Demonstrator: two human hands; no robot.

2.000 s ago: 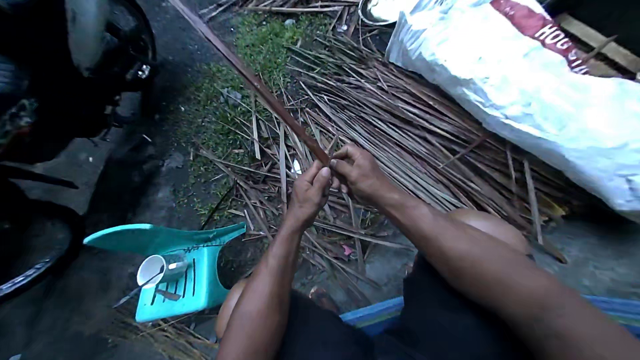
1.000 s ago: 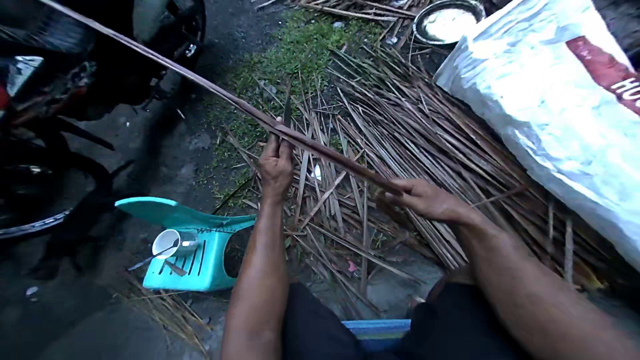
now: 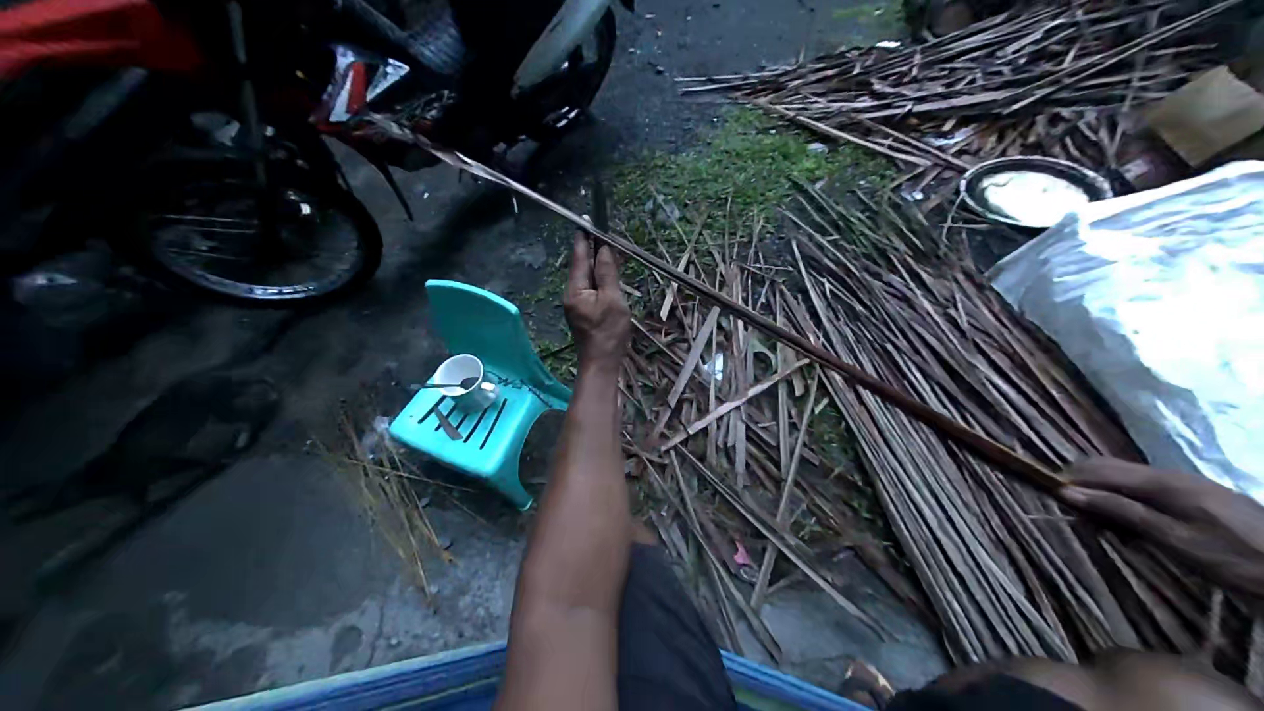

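Observation:
A long brown dried palm leaf strip [image 3: 790,341] slants across the view from upper left to lower right. My right hand [image 3: 1165,509] grips its thicker end at the right edge. Near its middle, my left hand [image 3: 597,301] is raised with the strip passing at the fingertips; a dark thin blade-like piece [image 3: 600,202] stands up from those fingers, its lower part hidden. Beneath the strip lies a large pile of dried leaf strips [image 3: 948,425], with shorter scattered scraps [image 3: 731,395] to its left.
A small turquoise plastic chair [image 3: 474,444] holds a white mug [image 3: 459,375] and a dark small object. Motorcycles [image 3: 262,227] stand at upper left. A round basin with white contents [image 3: 1037,195], a white sack [image 3: 1175,306] and another leaf pile [image 3: 948,84] are at upper right.
My hands, close together two seconds ago, are now far apart along the strip, my right hand having moved out to the right. The view has swung left.

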